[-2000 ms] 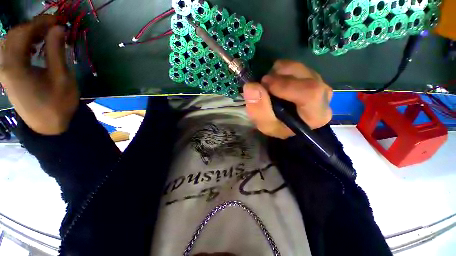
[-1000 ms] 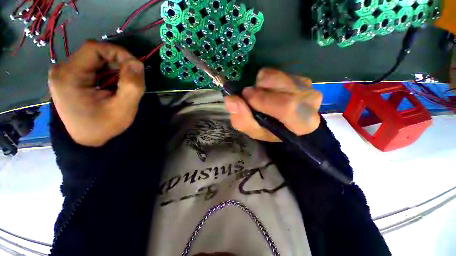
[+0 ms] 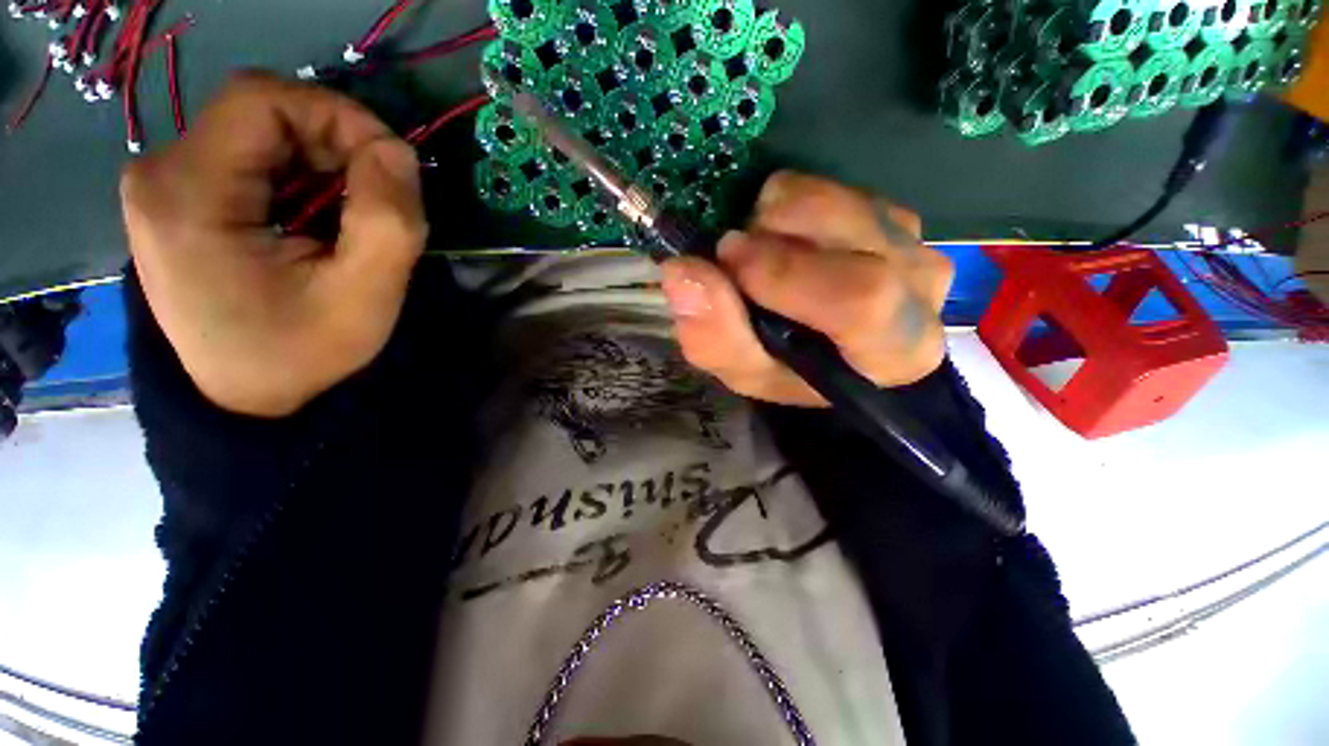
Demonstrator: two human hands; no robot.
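My right hand (image 3: 824, 292) holds the black soldering iron (image 3: 860, 401). Its silver barrel points up and left, with the tip over the left part of the green circuit board panel (image 3: 656, 102) near the table edge. My left hand (image 3: 277, 241) is left of the panel, fingers curled around a red-and-black wire lead (image 3: 314, 204). A wire runs from near its fingertips to the panel's left edge. Other wire leads (image 3: 423, 51) reach out from the panel's upper left side. Whether the tip touches a board cannot be told.
A pile of loose wire leads (image 3: 139, 59) lies at upper left. Stacked panels (image 3: 1137, 66) stand at upper right beside an orange box (image 3: 1302, 59). A black cord (image 3: 1188, 161) crosses the mat. A red frame (image 3: 1103, 343) is below table level.
My left hand has moved right from the wire pile and closed on a lead. The iron's tip has shifted left and down on the panel. The view has shifted slightly.
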